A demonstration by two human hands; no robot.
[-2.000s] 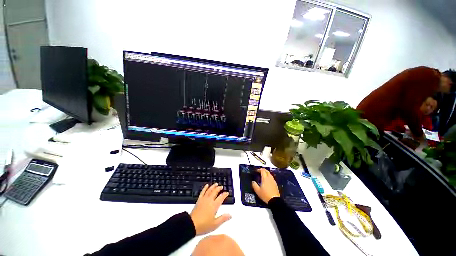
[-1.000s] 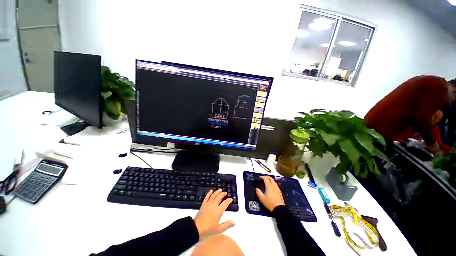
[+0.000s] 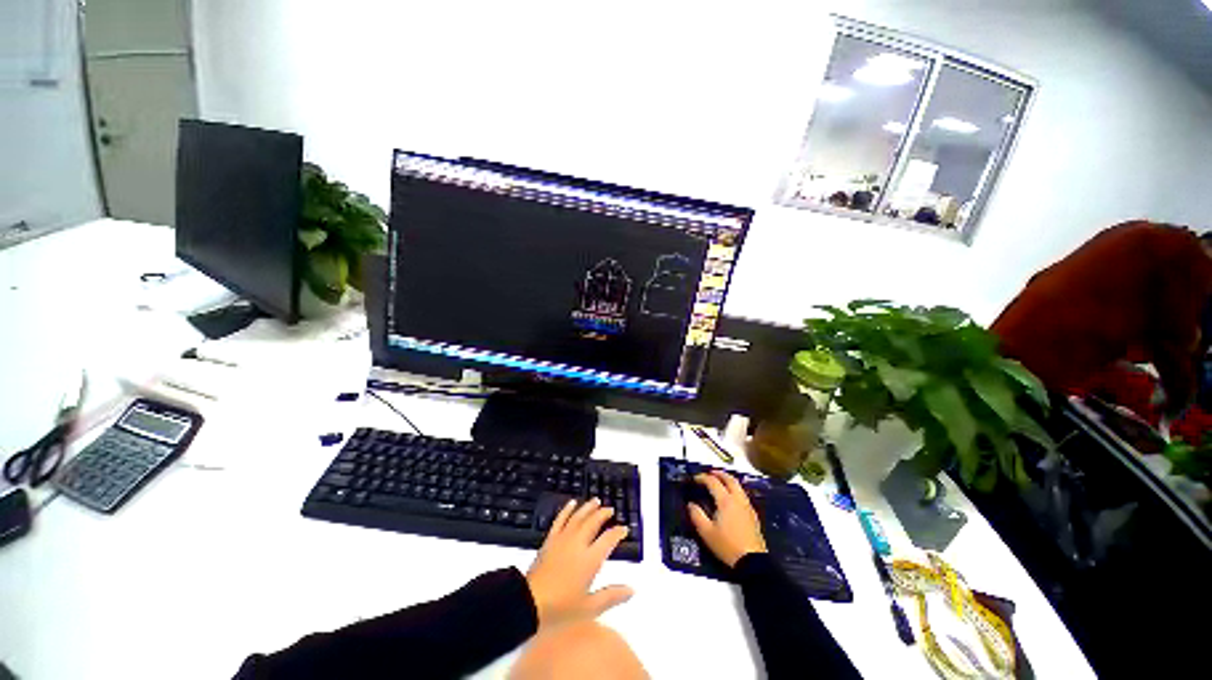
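Note:
My left hand [image 3: 577, 561] rests with spread fingers on the right part of the black keyboard [image 3: 452, 489], over the number pad side. My right hand [image 3: 727, 518] lies over the dark mouse [image 3: 699, 493] on the dark mouse pad [image 3: 798, 534], right of the keyboard; the hand mostly hides the mouse. The monitor [image 3: 532, 272] behind the keyboard shows a black drafting screen with small white outlines of pattern pieces, red and blue marks below them, and coloured icons at its right edge.
Calculator [image 3: 130, 454] and scissors [image 3: 43, 452] lie at left. A second monitor [image 3: 239, 213] stands back left. Tea bottle [image 3: 791, 419], potted plant [image 3: 930, 379], pens [image 3: 877, 538] and yellow tape measure [image 3: 960, 618] are at right. A person in rust-coloured clothing [image 3: 1110, 306] bends at a neighbouring desk.
The screen went from a row of small pieces to a larger piece with another outline beside it. The camera view has turned slightly left. My hands stay on keyboard and mouse.

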